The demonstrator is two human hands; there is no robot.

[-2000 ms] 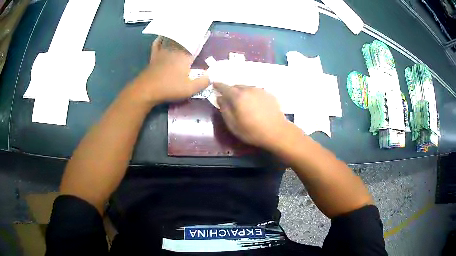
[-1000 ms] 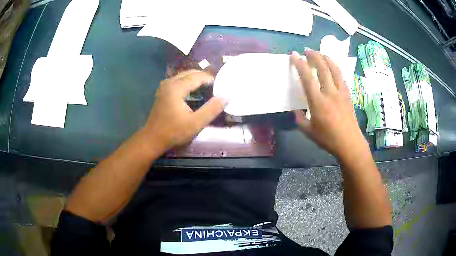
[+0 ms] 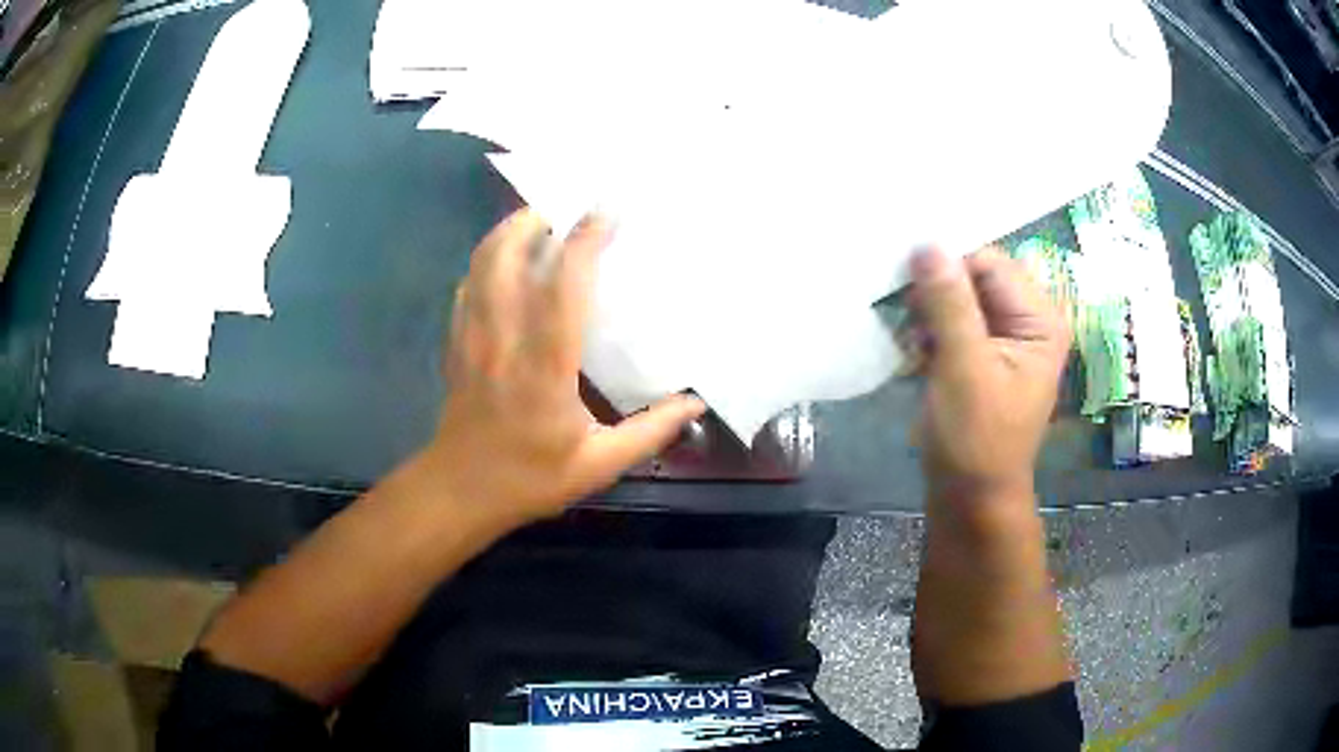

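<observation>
A large white die-cut card blank (image 3: pixel 764 235) is raised over the maroon positioning board (image 3: pixel 764 463), of which only the front edge shows. My left hand (image 3: pixel 536 367) holds the card's left side, fingers at its edge and thumb at its lower edge. My right hand (image 3: pixel 984 353) grips the card's right edge between thumb and fingers; it is slightly blurred. The card's long round-ended arm reaches to the upper right. The card hides most of the board and what lies on it.
A white card blank (image 3: pixel 198 235) lies at the left. White strips (image 3: pixel 419 66) are piled at the back. Two stacks of green printed cards (image 3: pixel 1131 323) lie at the right, the nearer one partly covered. A brown sheet (image 3: pixel 44 118) is at the far left edge.
The card's rounded end has left the board; the card is now opened out, lifted and tilted to the upper right. My left hand has taken hold of it. My right hand has moved down the card's edge.
</observation>
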